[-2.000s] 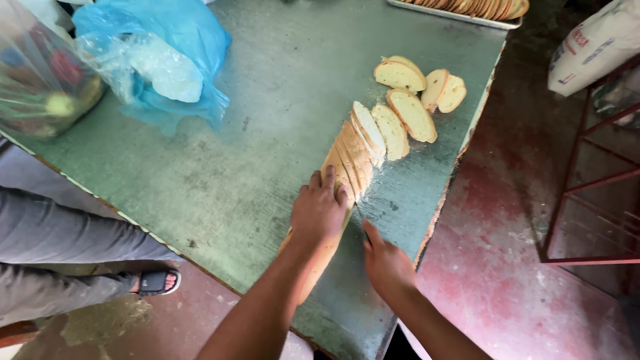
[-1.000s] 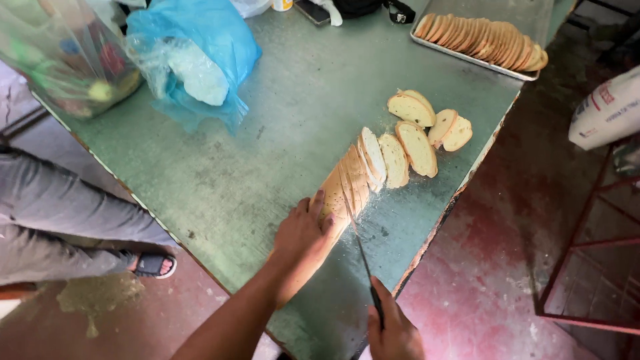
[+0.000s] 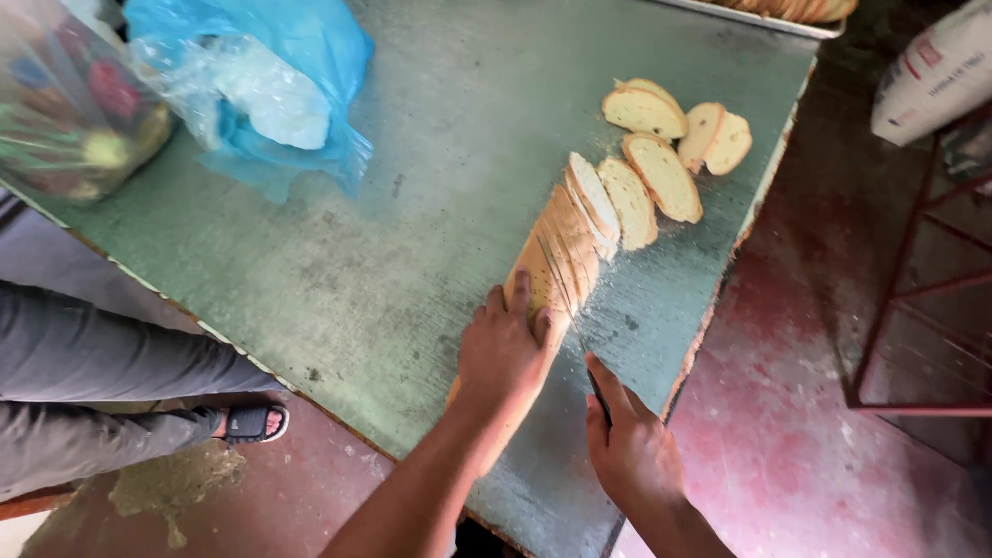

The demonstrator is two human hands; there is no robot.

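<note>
A long bread loaf (image 3: 533,302) lies slantwise on the green tabletop, its far part cut into slices that still lean together. My left hand (image 3: 504,341) presses on the loaf from above, fingers spread around its crust. In my right hand (image 3: 629,434) is the black handle of a knife (image 3: 564,291), whose thin blade sits in the loaf just beyond my left fingers. Several loose bread slices (image 3: 663,177) lie past the loaf's far end, some overlapping, with crumbs around them.
A blue plastic bag (image 3: 325,62) and a clear bag (image 3: 77,116) of mixed items stand at the table's left. A metal tray (image 3: 775,27) of slices is at the far edge. A person's legs (image 3: 101,349) are at left; a sack (image 3: 934,74) and red metal frame (image 3: 891,310) at right.
Since one second ago, my right hand has moved forward, closer to the loaf, with the knife. My left hand remains on the bread. The view has shifted.
</note>
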